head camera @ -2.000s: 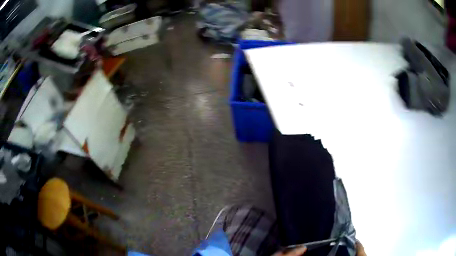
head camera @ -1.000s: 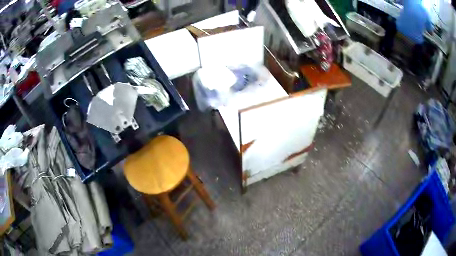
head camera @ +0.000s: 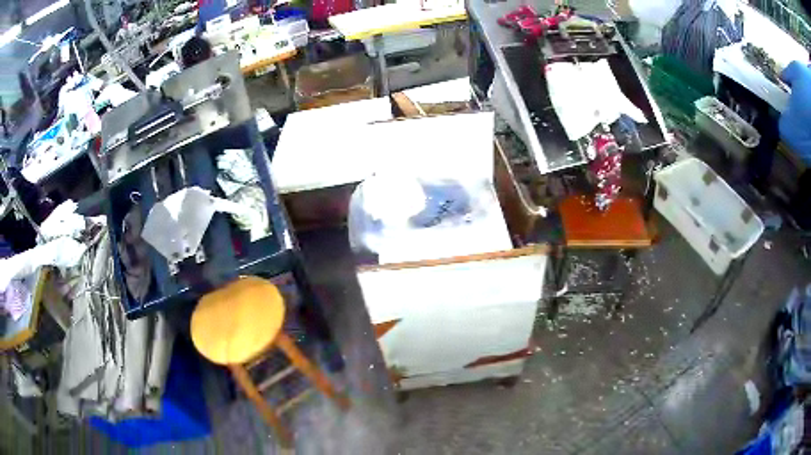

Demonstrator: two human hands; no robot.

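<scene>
Neither of my hands is in the picture. Nearest in front of me stands a white box-like cabinet (head camera: 453, 315) with brown edges and rust-brown patches. A clear plastic bag (head camera: 409, 213) with white and bluish contents lies on it. A round yellow wooden stool (head camera: 238, 320) stands to its left. Behind the stool is a dark blue-black tray-like table (head camera: 209, 284) with a pale grey flat piece (head camera: 180, 222) and whitish cloth (head camera: 242, 191) on it.
Tied beige bundles (head camera: 107, 347) hang at the left above a blue bin (head camera: 164, 422). An orange-brown stool (head camera: 605, 222), a white plastic bin (head camera: 709, 213) and a metal-edged table (head camera: 654, 111) stand at the right. A person's blue sleeve (head camera: 796, 111) shows at the right edge.
The view has swung left, away from the white table with the dark bundle and from my fingers, which showed two seconds ago. The blue crate has nearly left the picture at the lower right.
</scene>
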